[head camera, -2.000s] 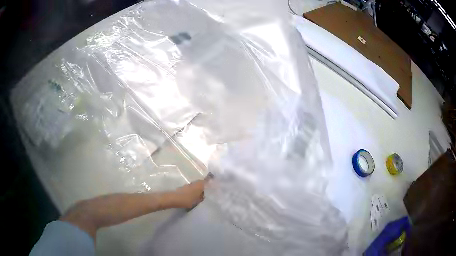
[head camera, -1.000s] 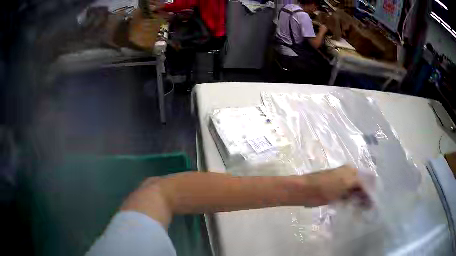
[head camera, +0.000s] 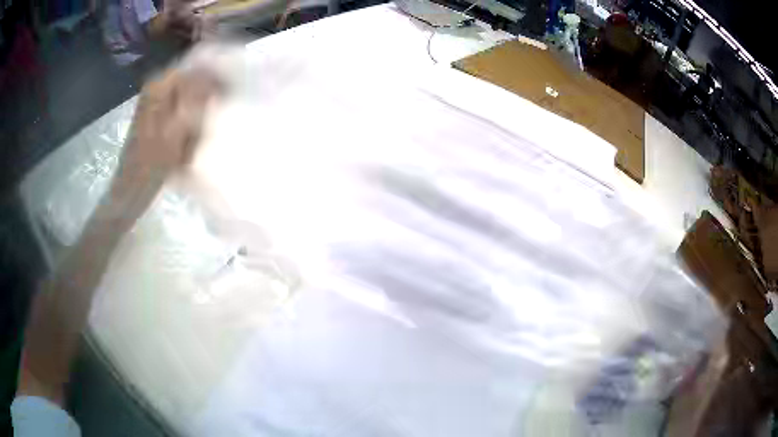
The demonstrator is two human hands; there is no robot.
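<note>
A large, whitish, see-through poly bag (head camera: 674, 311) is stretched across the table, badly blurred. My left hand (head camera: 177, 115) is raised at the upper left, blurred, with its fingers closed on the far left end of the bag. My right hand (head camera: 704, 384) is at the lower right, blurred and partly cut off; it is at the bag's right end, but its fingers are not clear. A white sheet lies at the bottom middle; whether it is tissue I cannot tell. The blue tape dispenser (head camera: 618, 388) shows hazily through the plastic beside my right hand.
More crinkled clear plastic (head camera: 81, 183) lies at the table's left. A white tissue stack and a brown cardboard sheet (head camera: 563, 98) lie at the far side. A brown bag (head camera: 721, 265) stands at the right, with brown pieces behind it. Part of a person shows at the upper left.
The view has swung back from the left end of the table. My left hand has risen to the upper left, and the plastic now spreads towards the right. My right hand has come into view.
</note>
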